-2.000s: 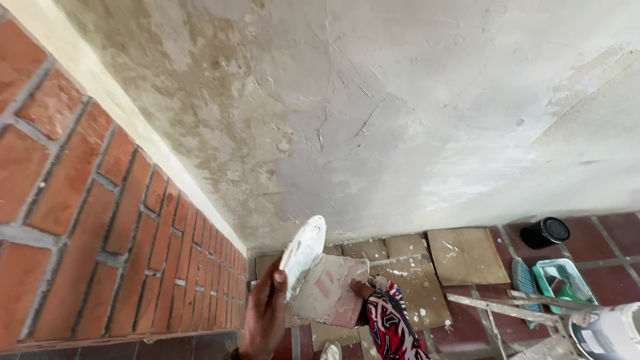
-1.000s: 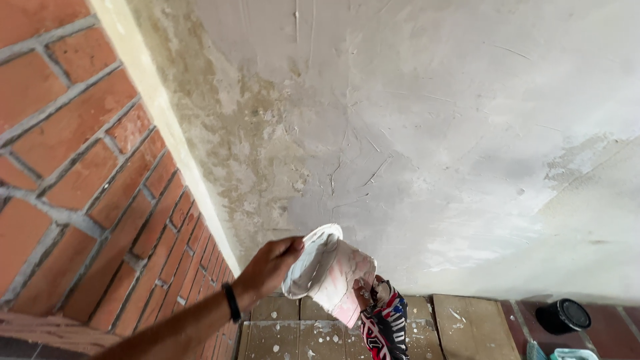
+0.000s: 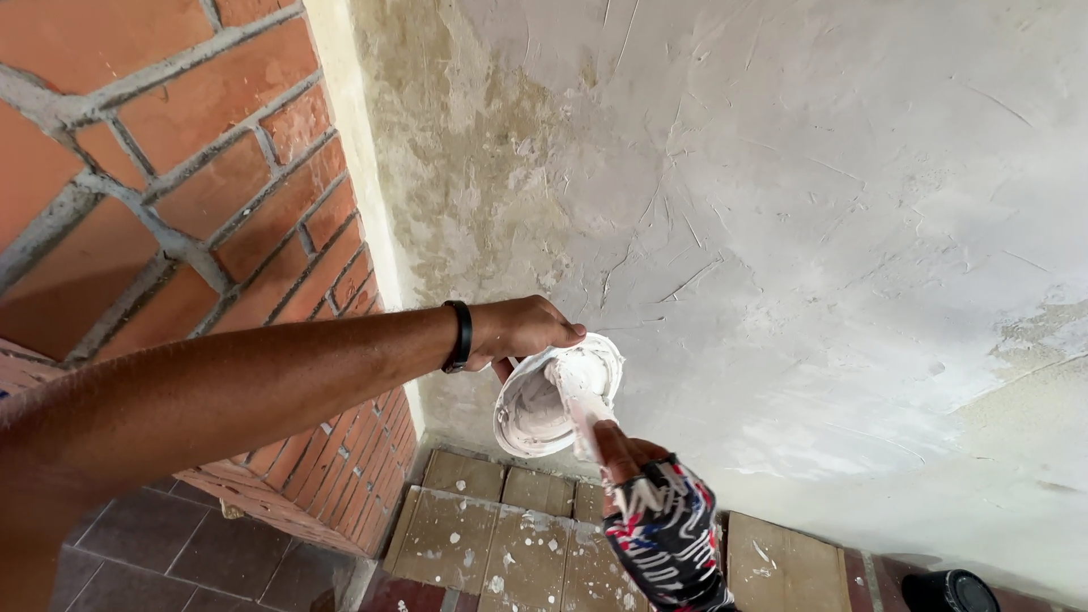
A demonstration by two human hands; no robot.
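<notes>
My left hand (image 3: 531,330), with a black band at the wrist, grips the rim of a round white container (image 3: 535,408) smeared inside with white paste. The container is tilted so its inside faces me. My right hand (image 3: 633,467), in a patterned fingerless covering, holds a paste-coated spreading tool (image 3: 582,399), whose far end is in the container against a lump of paste. Behind both hands stands a patchy plastered wall (image 3: 765,255) with raised ridges and brownish stains at its left.
A brick wall (image 3: 246,187) rises on the left and meets the plastered wall. Paint-spotted cardboard (image 3: 442,531) covers part of the tiled floor (image 3: 229,544). A black container (image 3: 950,591) sits at the lower right by the wall's foot.
The container has turned so that its paste-covered inside shows. The tool's far end now lies inside it. My left forearm reaches farther across the view, which has shifted.
</notes>
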